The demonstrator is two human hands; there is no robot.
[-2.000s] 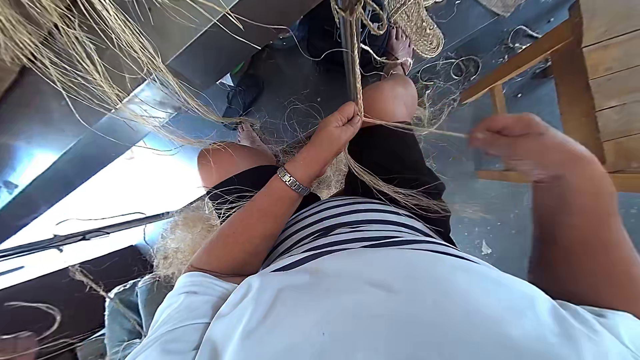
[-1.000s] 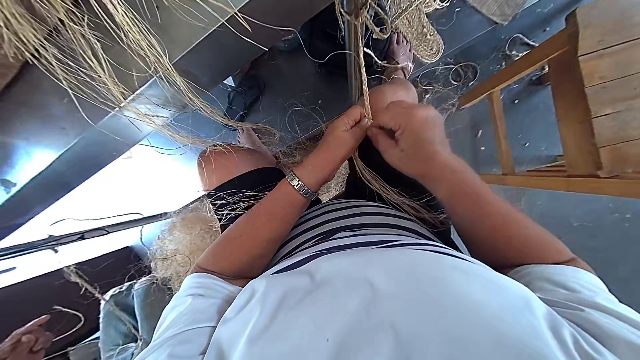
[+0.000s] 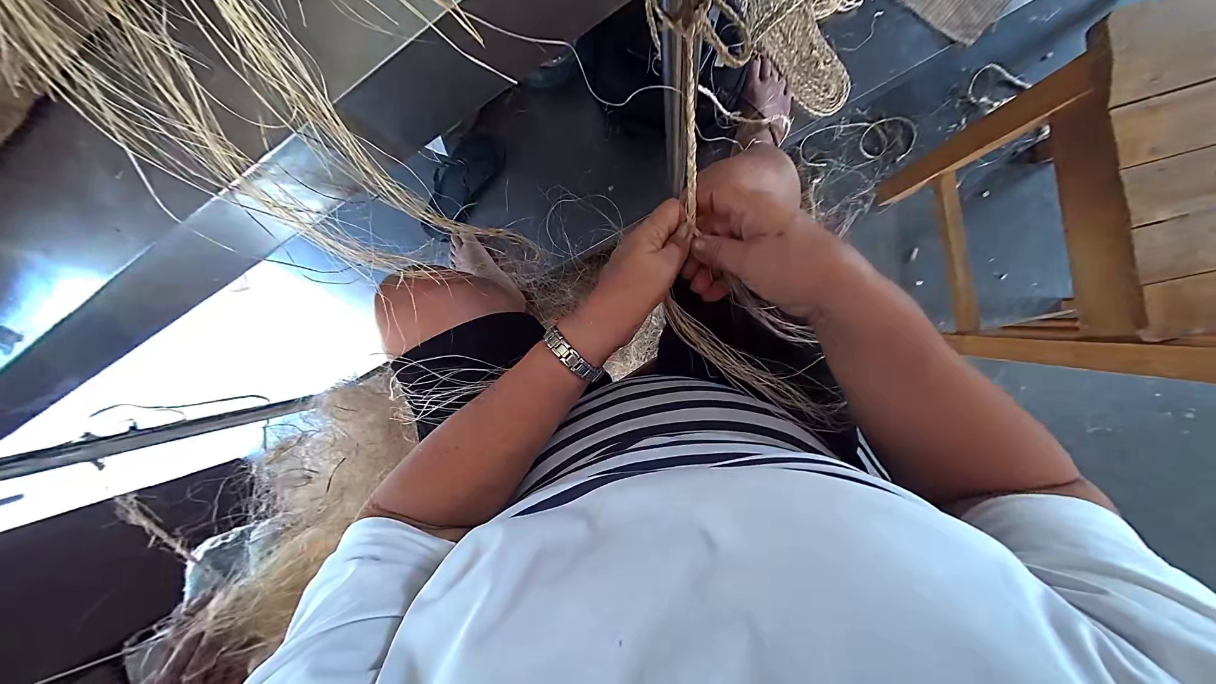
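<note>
A braided natural-fibre cord (image 3: pixel 692 142) runs down beside an upright metal pole (image 3: pixel 675 104). My left hand (image 3: pixel 648 261), below which a metal-link watch band (image 3: pixel 570 352) circles the wrist, pinches the lower end of the braid. From the other side my right hand (image 3: pixel 760 242) meets it, fingers curled at the same spot on the fibres; the exact grip is partly hidden. Loose fibre strands (image 3: pixel 736 361) hang from under both hands across my dark shorts.
Long pale fibres (image 3: pixel 237 142) spread over a metal beam (image 3: pixel 180 242) at upper left. Fluffy fibre (image 3: pixel 328 475) lies by my left arm. A wooden chair (image 3: pixel 1092 199) stands at right. A woven fibre sole (image 3: pixel 807 71) and scattered strands are near my foot.
My right hand was out to the right, pulling a strand two seconds ago; it came back to the braid and stays beside my left hand. The left hand has kept its place.
</note>
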